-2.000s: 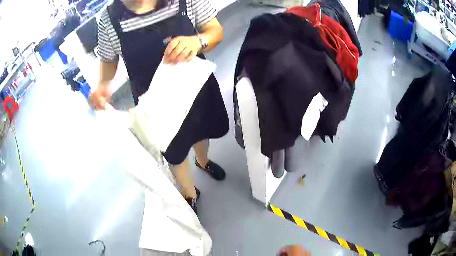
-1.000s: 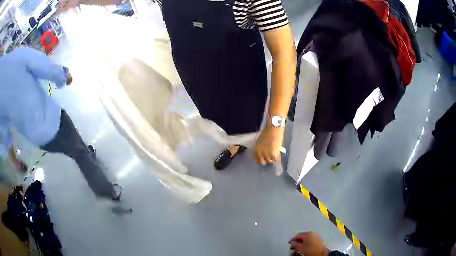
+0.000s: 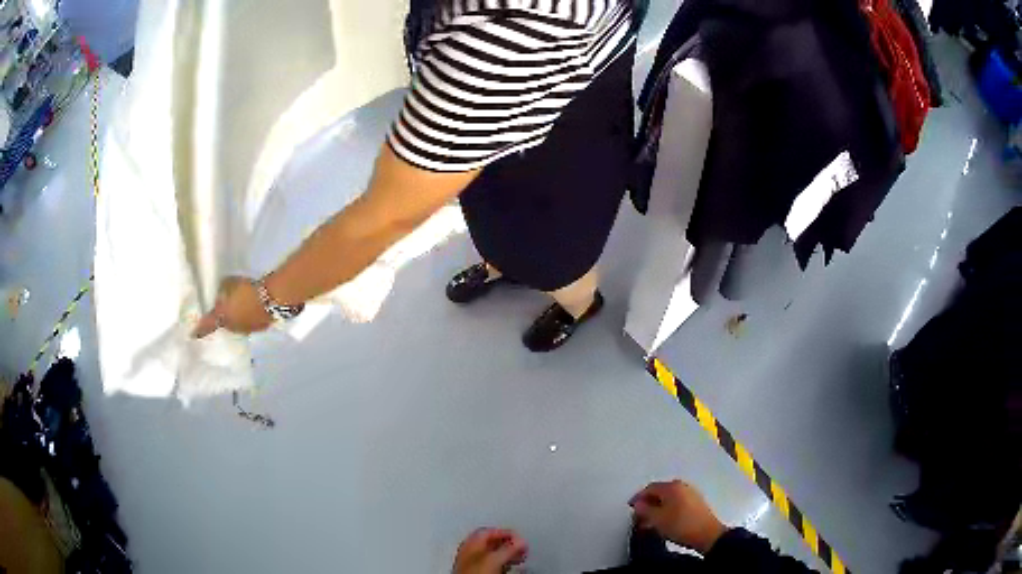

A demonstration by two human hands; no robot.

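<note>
My left hand (image 3: 491,552) is at the bottom edge, partly cut off, with curled fingers. My right hand (image 3: 681,514) is right of it, fingers bent and pointing left, with a dark sleeve behind it. Dark cloth shows below my right hand; I cannot tell whether it is held or is clothing. A co-worker in a striped top (image 3: 493,84) and dark pinafore stands in front and holds a long off-white cloth (image 3: 157,224) at the left. Their watch hand is at its lower part.
A black garment pile (image 3: 784,123) hangs over a white stand (image 3: 672,213), with a white paper (image 3: 821,193) on it and red cloth (image 3: 893,73) behind. More dark cloth hangs at right (image 3: 964,370) and lower left (image 3: 50,460). Striped tape (image 3: 740,454) runs along the floor.
The co-worker has turned and bent left, the watch arm now reaching across to the off-white cloth. The person in blue is out of view. My left hand has come into view; my right hand shows higher.
</note>
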